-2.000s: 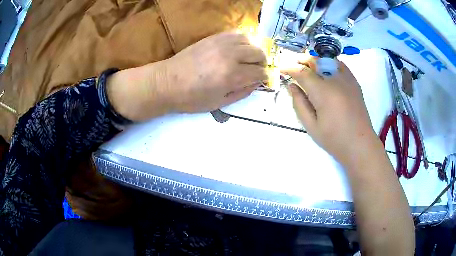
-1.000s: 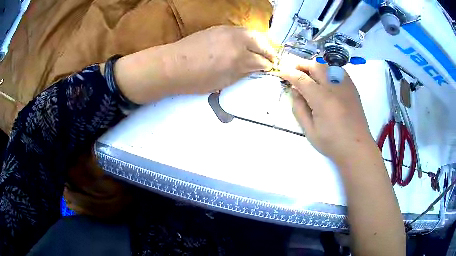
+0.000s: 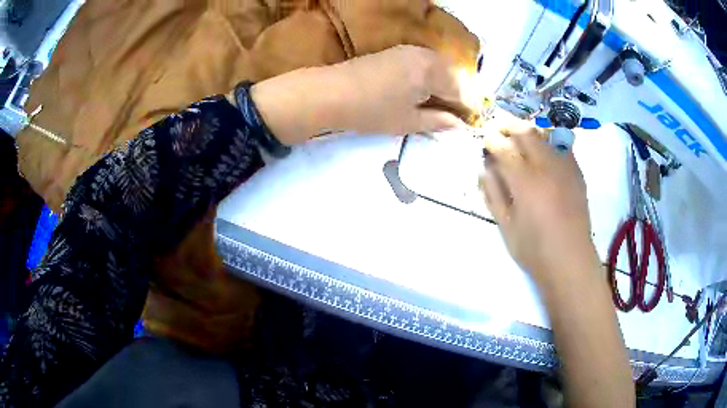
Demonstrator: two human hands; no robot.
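The brown padded garment body [image 3: 183, 72] spreads over the left and back of the white machine table and hangs down over its left side. My left hand [image 3: 398, 88] holds brown cloth between thumb and fingers beside the needle area. My right hand [image 3: 538, 171] is bent close to the needle area from the right, its fingertips near the left ones. Glare from the lamp hides what the right fingers touch. The white sewing machine [image 3: 677, 119] stands at the upper right; its needle and presser foot are lost in the glare.
Red-handled scissors [image 3: 635, 263] lie right of my right hand with a thin metal tool beside them. A ruler tape [image 3: 383, 319] runs along the table's curved front edge. The slide plate's grey tab [image 3: 398, 182] shows below my left hand. Blue shows at the lower left.
The whole view has shifted, so the table, machine and garment sit farther right. Both hands stay by the needle area; more brown cloth shows at my left fingertips.
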